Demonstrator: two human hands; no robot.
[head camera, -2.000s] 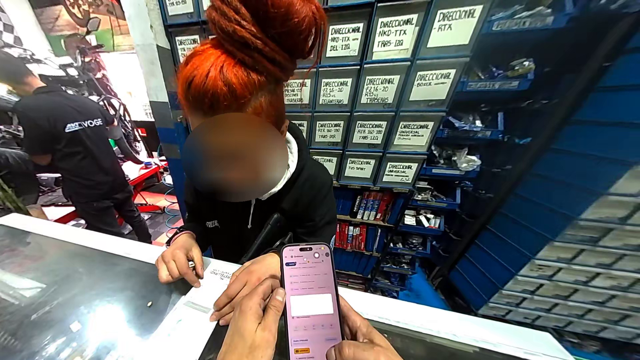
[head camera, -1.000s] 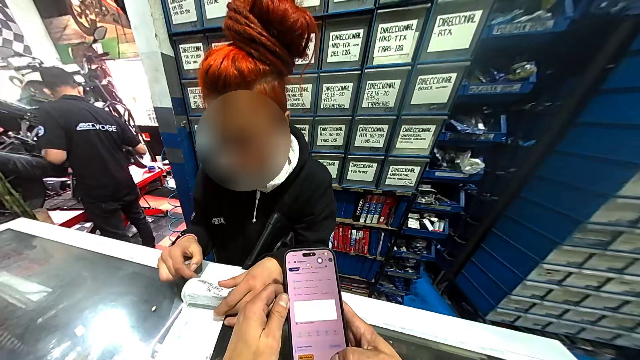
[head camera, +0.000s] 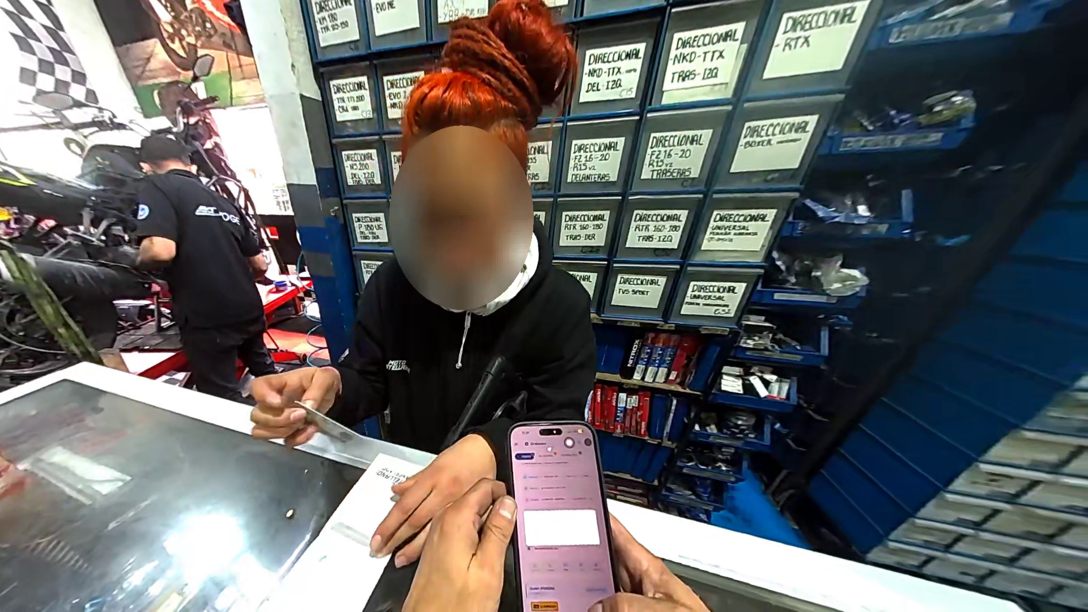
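Note:
A smartphone (head camera: 563, 510) with a lit pink screen stands upright at the bottom centre, its screen facing me. My right hand (head camera: 650, 569) grips it from the lower right, thumb over the bottom of the screen. Along the phone's left edge lies my left hand (head camera: 466, 552), fingers close together; whether it bears on the phone is unclear. Its fingertips are by the other person's hand (head camera: 438, 493), which rests on white printed paper (head camera: 361, 518) on the counter. That person's other hand (head camera: 296, 404) holds up a thin sheet or card (head camera: 327, 422).
A glass-topped counter (head camera: 127, 399) with a white edge spans the front. Behind the person in a black hoodie (head camera: 425, 340) rise labelled drawers (head camera: 671, 157) and blue parts bins (head camera: 850, 297). Another person (head camera: 200, 246) stands at the left near motorcycles.
The other person's far hand has moved up off the paper and now holds a thin sheet or card above the counter. The person at the left has turned somewhat. The phone stays in my right hand.

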